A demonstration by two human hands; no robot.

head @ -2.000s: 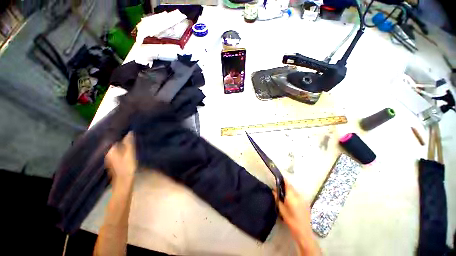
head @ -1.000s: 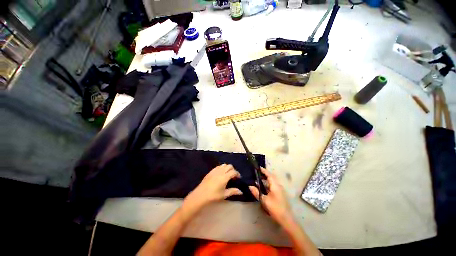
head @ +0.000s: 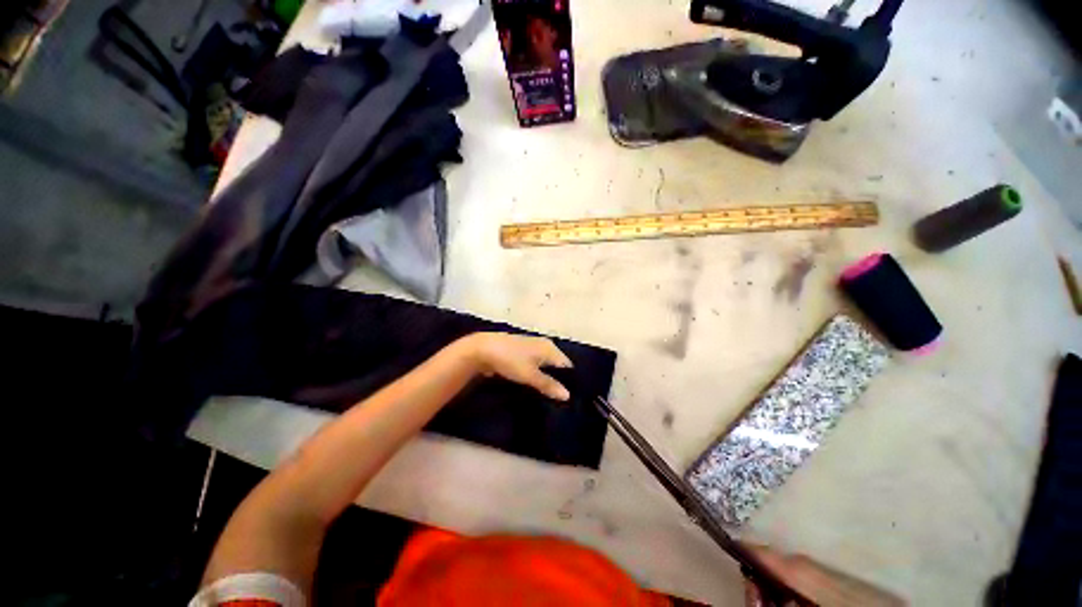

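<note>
A dark cloth tube [head: 392,344] lies as a flat band along the near table edge, its straight end at the middle. My left hand [head: 520,359] lies palm down on it near that end, fingers spread a little. My right hand [head: 819,581] is blurred and partly cut off at the bottom edge. It holds the long dark shears [head: 664,474] by the handles. The blades look closed and point up-left, with the tip at the cloth's end. I cannot tell whether the tip touches the cloth.
A speckled slab [head: 783,415], black thread cone [head: 890,302], grey-green cone [head: 967,218] and yellow ruler [head: 688,223] lie on the table [head: 570,510]. An iron [head: 759,101] and lit smartphone [head: 534,59] stand behind. A garment pile [head: 356,131] is at left, a dark cloth [head: 1050,498] far right.
The cloth, first swung blurred, now lies flat. My right hand has moved down-right from the cloth with the shears. My left hand stays on the cloth. The view has shifted closer.
</note>
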